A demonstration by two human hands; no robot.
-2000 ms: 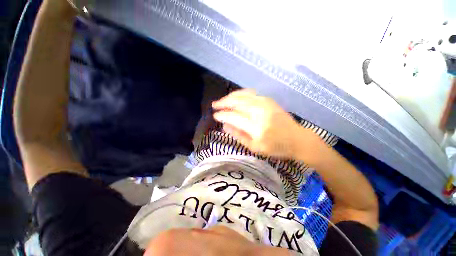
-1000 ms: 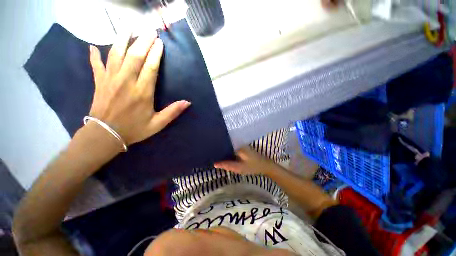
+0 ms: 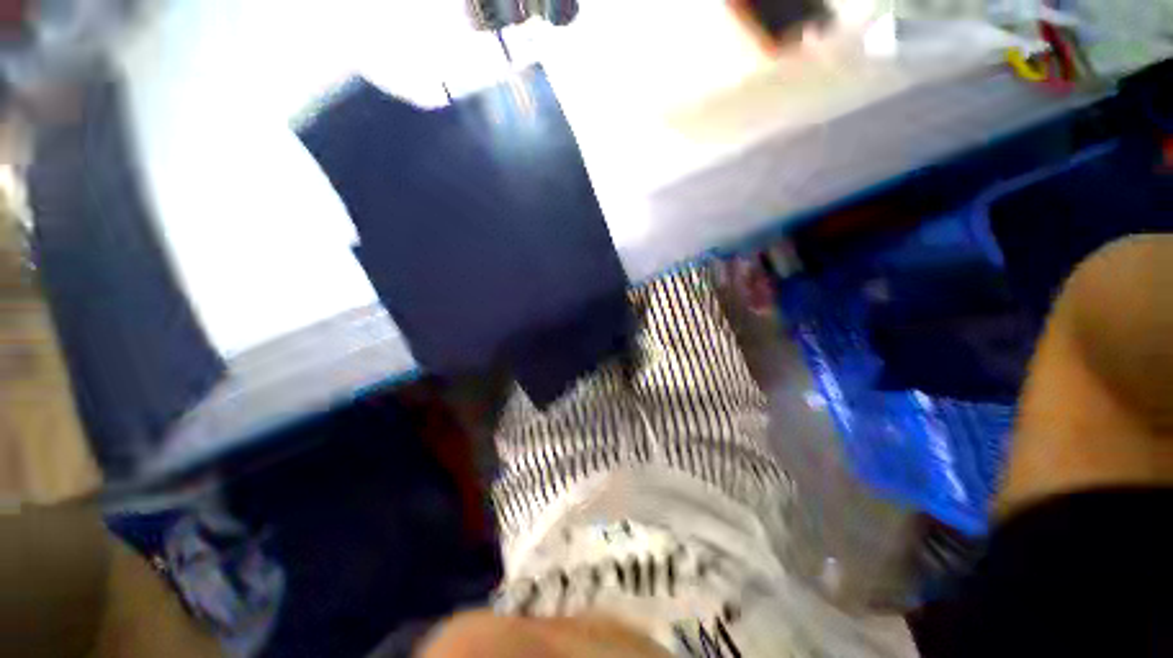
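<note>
A dark navy cut fabric panel [image 3: 482,238] lies on the white machine table, its far edge at the needle area [image 3: 512,64]. Its near end hangs over the table edge towards the striped lap. No hand touches it. My left hand is out of the picture; only a blurred part of my left arm shows at the lower left. My right hand is also out of the picture; my bent right arm shows at the right edge. Another dark cloth piece [image 3: 109,257] hangs over the table at the left. The view is blurred.
The grey table edge [image 3: 302,360] runs across the front. Blue baskets [image 3: 888,424] with dark pieces stand below right. Yellow and red snips [image 3: 1042,62] lie at the table's right end. A dark object [image 3: 787,16] is at the back. Dark cloth [image 3: 347,501] lies below the left table edge.
My left hand has left the panel and my right hand has left its near corner; both are now out of view. The panel appears further right and hangs towards the lap.
</note>
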